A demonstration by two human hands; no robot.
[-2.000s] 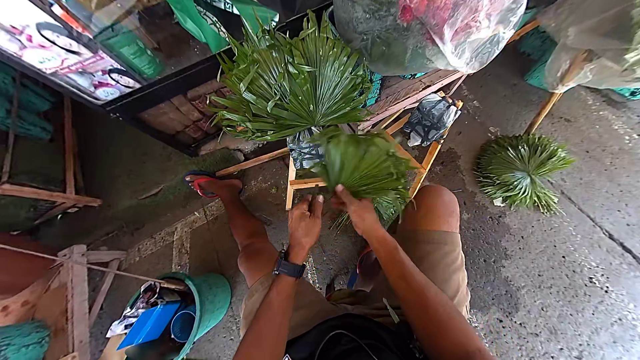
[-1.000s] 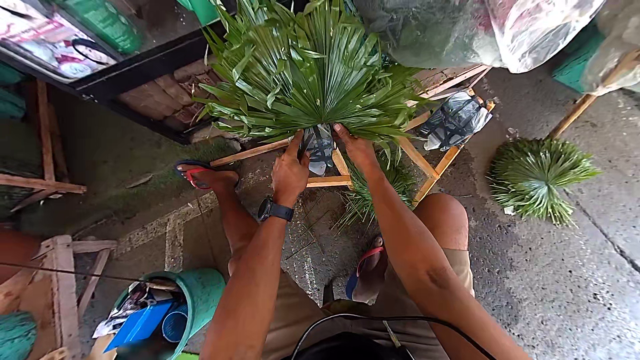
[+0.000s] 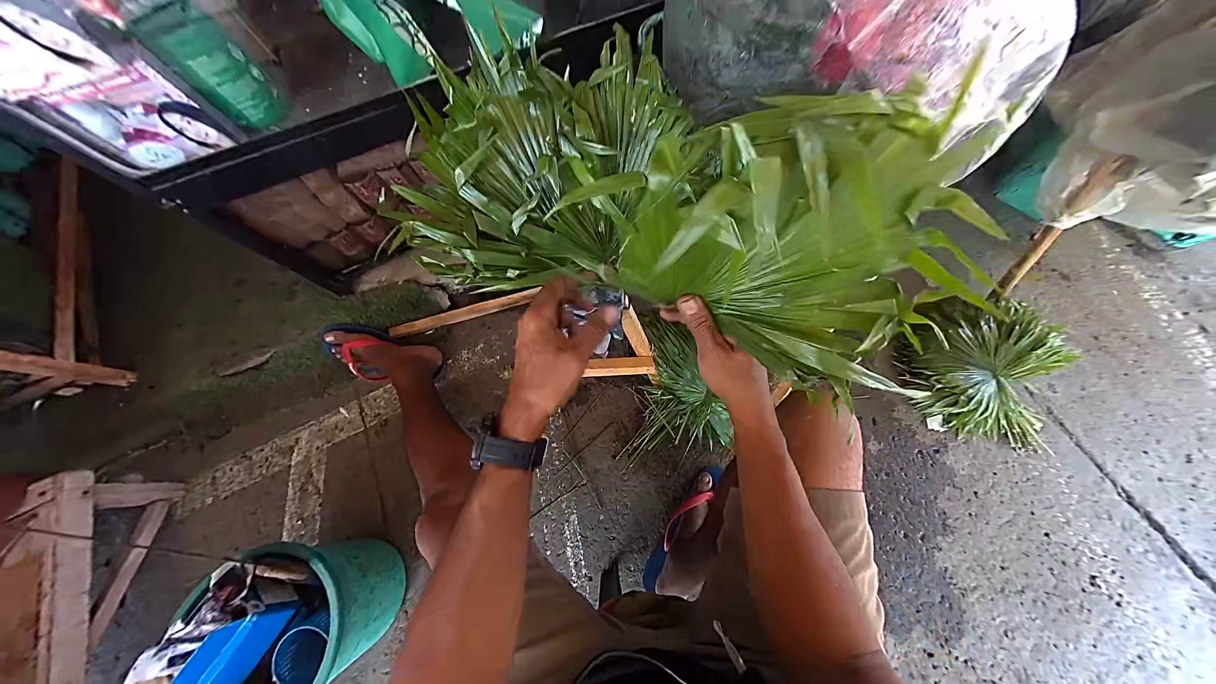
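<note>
My right hand (image 3: 717,356) grips the base of a fan-shaped palm leaf (image 3: 779,256), thumb on top, its blades spread up and to the right. Left of it my left hand (image 3: 560,347) is raised with thumb and fingers apart, and I see nothing held in it. Just beyond the left hand, a pile of green palm leaves (image 3: 541,171) rests over a wooden frame (image 3: 617,367). A dark patterned wrapping (image 3: 598,318) shows partly behind the left fingers. Below the held leaf hangs a bushy bundle of narrow leaves (image 3: 689,389).
Plastic-wrapped goods (image 3: 760,57) stand at the top, beside a black-framed display case (image 3: 256,152). Another round leaf bundle (image 3: 988,370) is on the right. A green bucket (image 3: 370,598) with a blue container sits at lower left, near a wooden stand (image 3: 71,551). My sandalled feet flank the frame.
A second ago both hands were together at the base of the leaf pile. Now they are apart, and a leaf is in my right hand, spread to the right of the pile.
</note>
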